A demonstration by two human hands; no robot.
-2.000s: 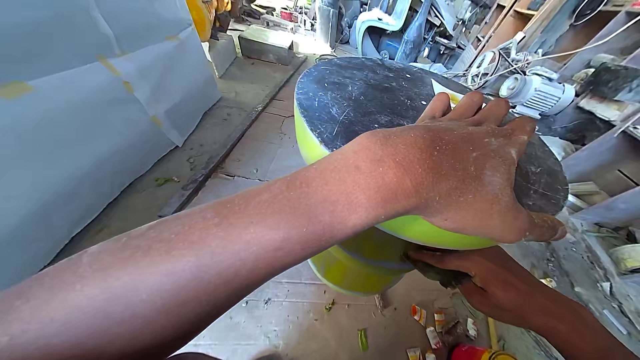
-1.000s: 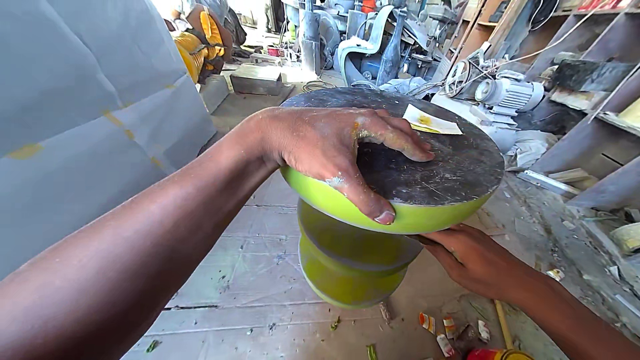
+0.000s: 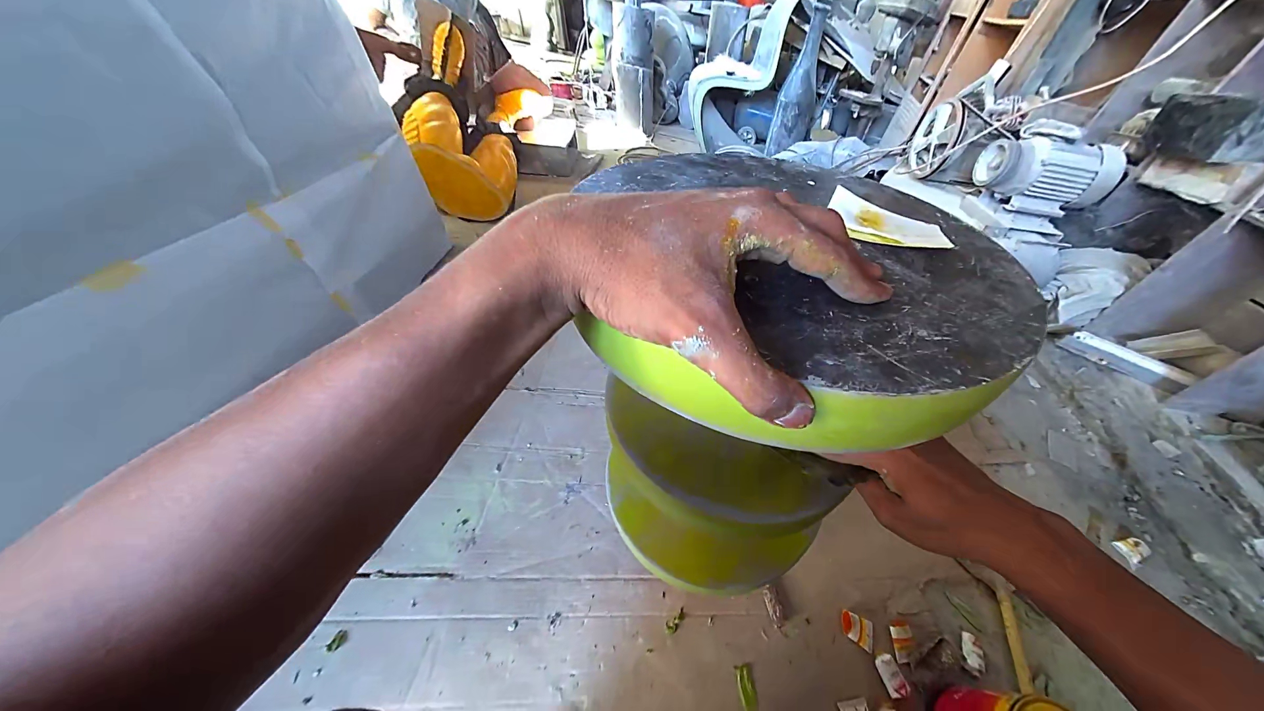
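Observation:
A round yellow-green pedestal piece (image 3: 721,494) with a wide disc top and ringed, narrower body stands on the floor. Its flat dark upper face (image 3: 948,326) is scratched and dusty. Across the left of that face lies my left hand (image 3: 701,286), the thumb over the near rim and the other fingers spread on the surface. My right hand (image 3: 918,494) reaches under the disc's right side; its fingertips are hidden there, near something dark that I cannot identify. A folded white paper piece (image 3: 889,219) with yellow smears rests on the dark face.
Paper sheeting (image 3: 197,247) with tape hangs at left. Another person's hand (image 3: 518,94) is near yellow objects (image 3: 459,163) at the back. An electric motor (image 3: 1052,168) and clutter stand at right. Small tubes (image 3: 892,676), a stick (image 3: 1014,642) and a red can (image 3: 978,699) lie low right.
My left hand has moved from the right part of the dark face to its left side. My right hand stays under the disc. The view has tilted up, showing more of the background.

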